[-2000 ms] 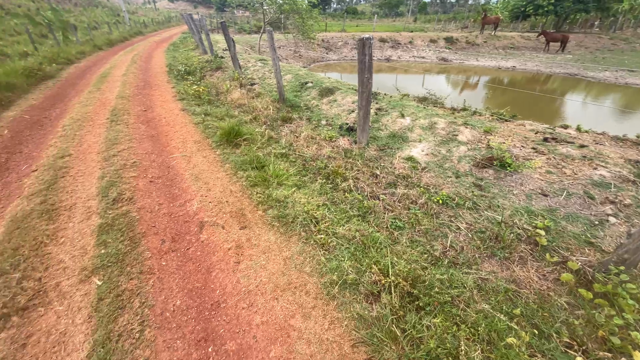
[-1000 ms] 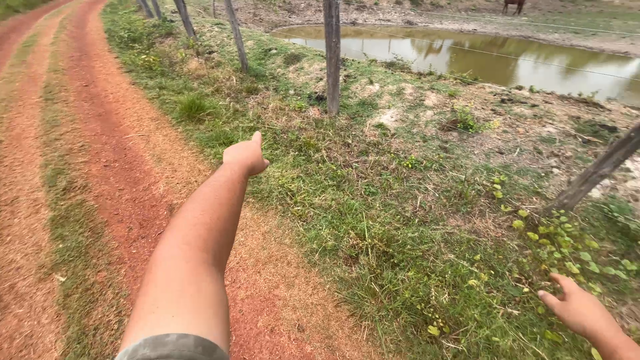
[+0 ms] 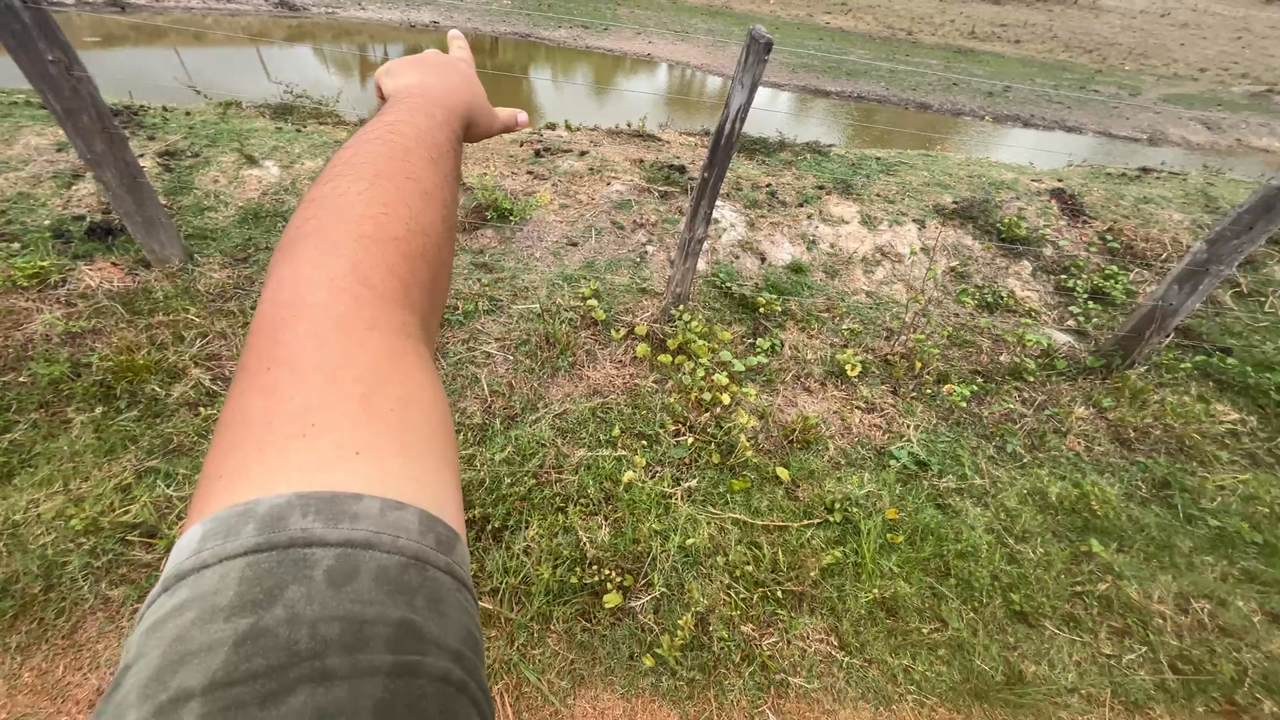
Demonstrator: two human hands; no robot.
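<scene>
My left hand point(image 3: 440, 90) is stretched out ahead, its index finger pointing forward and its thumb held out to the right; the other fingers look curled, and nothing is held. Beyond the fingertips lies a muddy pond point(image 3: 620, 95), which the hand partly covers in the view. A grey-green sleeve point(image 3: 310, 610) covers the upper arm. To the right of the hand a weathered wooden fence post point(image 3: 715, 170) leans slightly, with thin fence wires running past it. My right hand is out of the frame.
More wooden posts stand at the left point(image 3: 95, 140) and right point(image 3: 1200, 275), joined by wires. Low yellow-green leafy plants point(image 3: 705, 360) grow by the middle post. Grass point(image 3: 850, 590) covers the near ground, with reddish dirt along the bottom edge.
The view has swung right, away from the red dirt road. Both arms came into view by one second ago; the right hand has since left the frame, while the left stays outstretched, its thumb now out.
</scene>
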